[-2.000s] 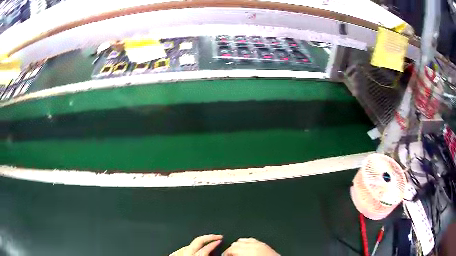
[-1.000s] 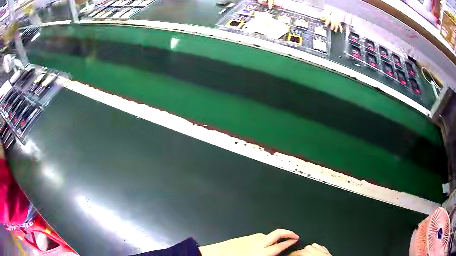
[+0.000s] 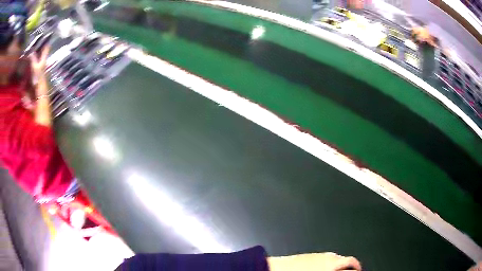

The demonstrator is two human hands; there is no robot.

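Note:
My left hand is at the bottom edge, right of the middle, in a dark blue sleeve, over the dark green bench. Its lower part and most of its fingers are cut off by the edge, so its grip cannot be told. No object shows in it. My right hand is not in view. The bench surface carries bright light reflections.
A green conveyor belt runs behind a worn white rail. At far left, a person in red reaches over blurred trays of phones. Beyond the belt are more trays and another person's hand. A small pinkish piece shows at bottom right.
The view has swung left. The red-clad person and left trays show more, and the fan has mostly or fully left the picture. My right hand has dropped out of view; my left sits lower.

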